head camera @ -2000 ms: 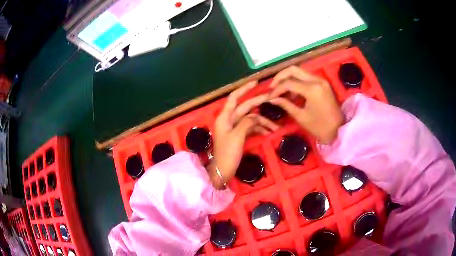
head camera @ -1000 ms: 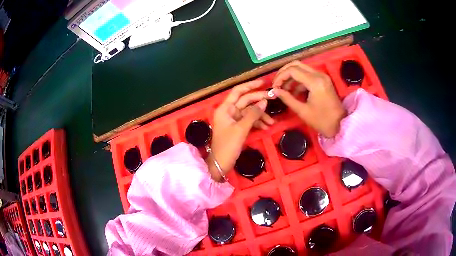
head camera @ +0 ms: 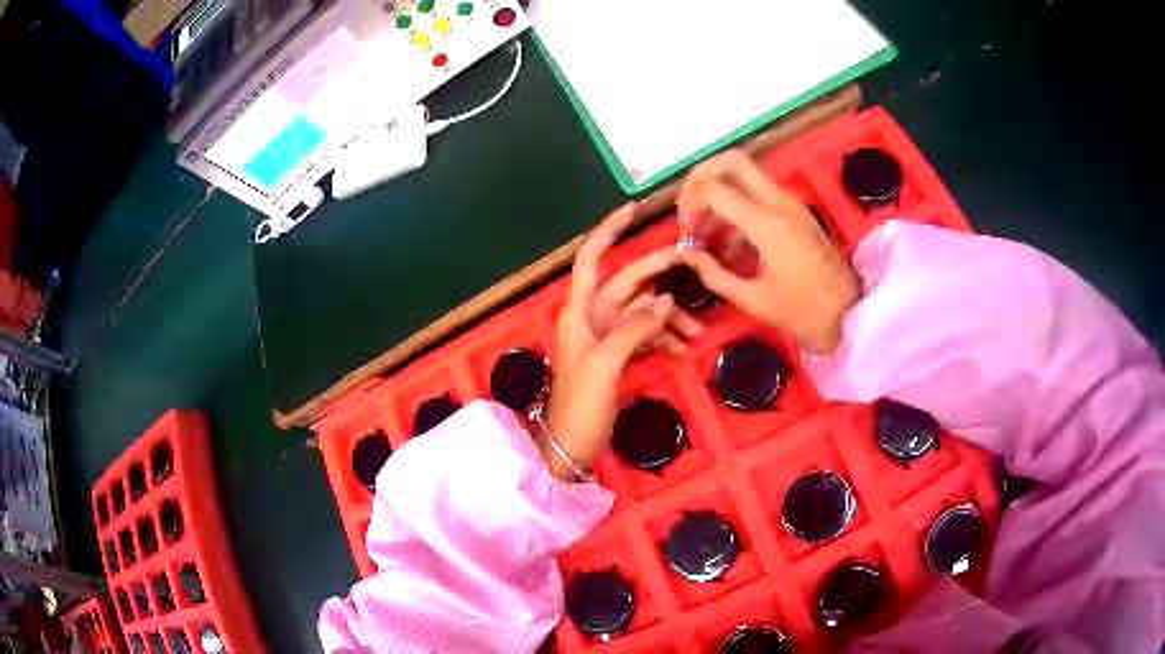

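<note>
A red tray (head camera: 735,447) with square pockets lies in front of me, a black round watch body in each visible pocket, such as this watch body (head camera: 650,432). My left hand (head camera: 613,307) is over the tray's back row, fingers apart, its index fingertip meeting the right hand's fingers. My right hand (head camera: 773,256) pinches a tiny whitish part (head camera: 687,243) between thumb and finger at that fingertip. What the part is I cannot tell. Another watch body (head camera: 690,289) lies just below the hands, partly hidden by them. Pink sleeves cover both forearms and part of the tray.
A dark green board (head camera: 422,256) with a wooden edge lies behind the tray. Beyond are a tester (head camera: 288,141) with coloured buttons, a white block (head camera: 381,153) with a cable, and a green-edged clipboard (head camera: 715,77) with white paper. Another red tray (head camera: 211,524) stands at the left.
The view has turned a little, showing more of the tester. Both hands stay over the same spot. The tiny whitish part, not seen two seconds ago, shows between the fingertips.
</note>
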